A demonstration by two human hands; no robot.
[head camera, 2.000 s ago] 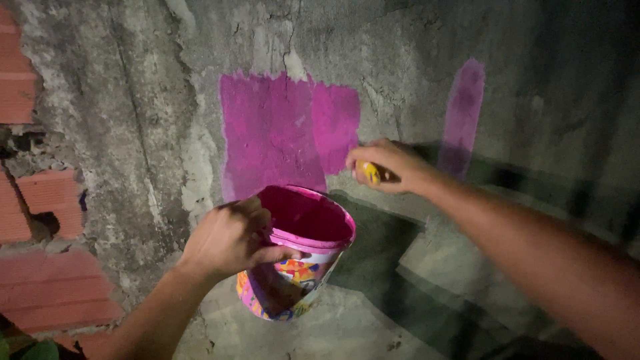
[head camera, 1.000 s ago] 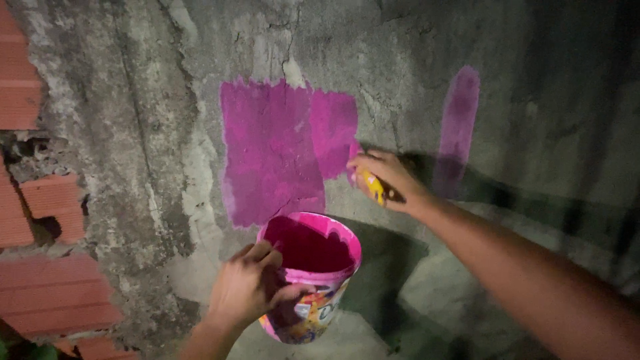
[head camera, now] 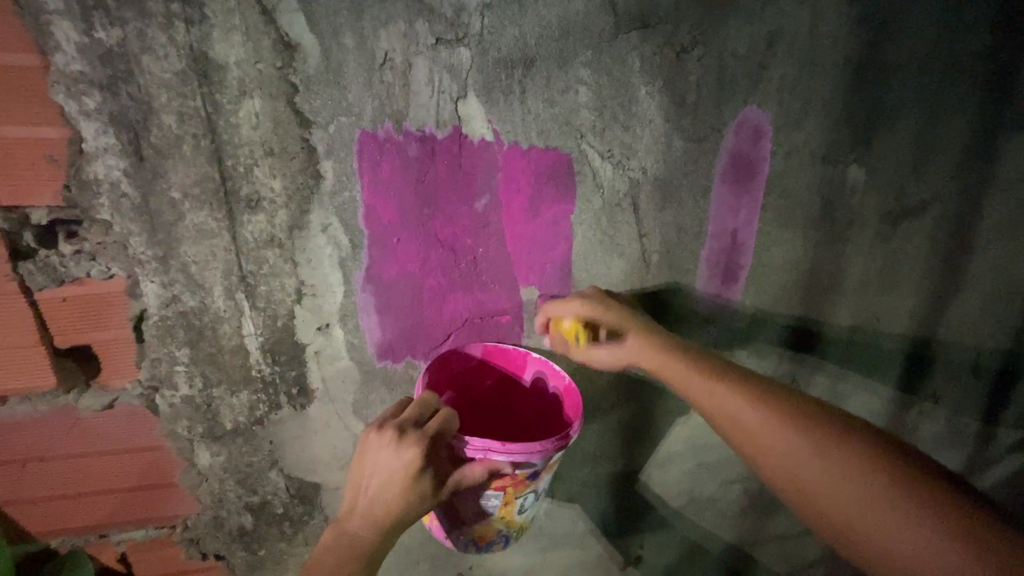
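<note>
My left hand [head camera: 420, 460] grips the near left rim of a plastic paint bucket [head camera: 512, 500], fingers over the edge and thumb outside. Pink paint [head camera: 504, 404] shows inside it. My right hand [head camera: 596, 328] is closed around the yellow handle of a paintbrush [head camera: 572, 330], just above the bucket's right rim and close to the wall; the bristles are hidden or blurred. Behind the bucket, a magenta painted patch [head camera: 440, 240] covers part of the rough cement wall [head camera: 648, 96]. Farther right is a separate narrow magenta stripe [head camera: 736, 204].
Exposed orange hollow bricks [head camera: 72, 464] and broken mortar [head camera: 68, 256] line the left side. Cracked, flaking plaster runs down beside them. Green leaves [head camera: 60, 564] show at the bottom left corner. Dark shadows of the arms and bucket fall across the lower right wall.
Between the two earlier frames the bucket and my left hand moved lower against the painted patch. My right hand has since moved down the wall with the brush, toward the bucket's rim.
</note>
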